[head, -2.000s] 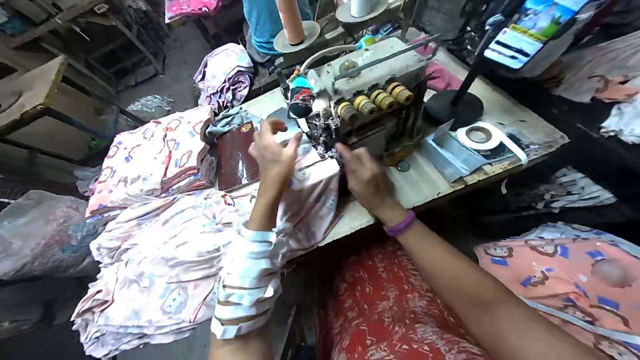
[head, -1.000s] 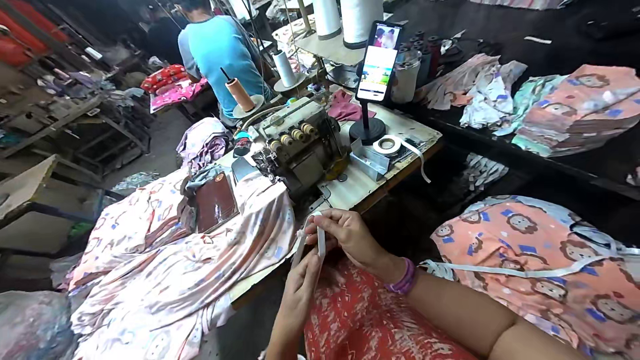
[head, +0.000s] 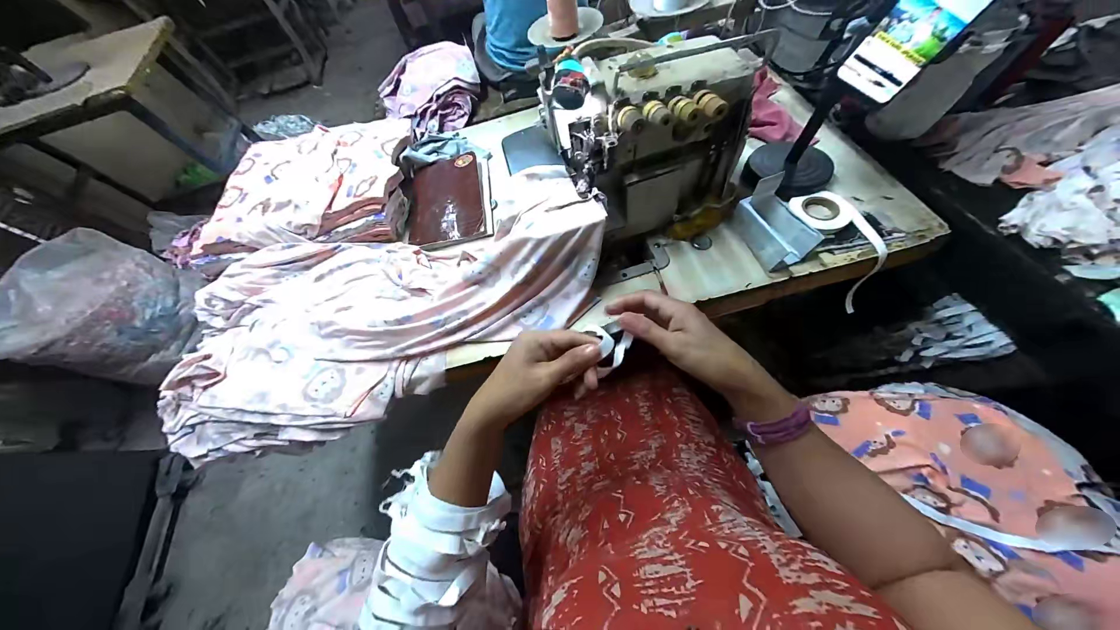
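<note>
My left hand (head: 547, 363) pinches a narrow white fabric strip (head: 619, 350) between thumb and fingers, just off the table's front edge and over my red-clad lap. Close to its right, my right hand (head: 669, 328) has bent fingers at the strip's other part; whether they grip it cannot be told. White strips (head: 433, 560) are wound around my left forearm. Beyond the hands stands an overlock sewing machine (head: 665, 140). Printed light fabric (head: 394, 297) spreads from near its needle area toward the left, with its lower part hanging over the table edge.
A brown-covered booklet (head: 448, 199) lies beside a folded fabric stack (head: 302, 179). Right of the machine are a metal bracket (head: 774, 232), a white tape roll (head: 822, 210) and a phone on a stand (head: 906, 44). Orange printed fabric (head: 927, 464) lies at lower right, a plastic bag (head: 96, 302) at left.
Two seconds ago both hands were up at the machine's needle area; now they are at the table's front edge with the white strip. The view has swung away and back.
</note>
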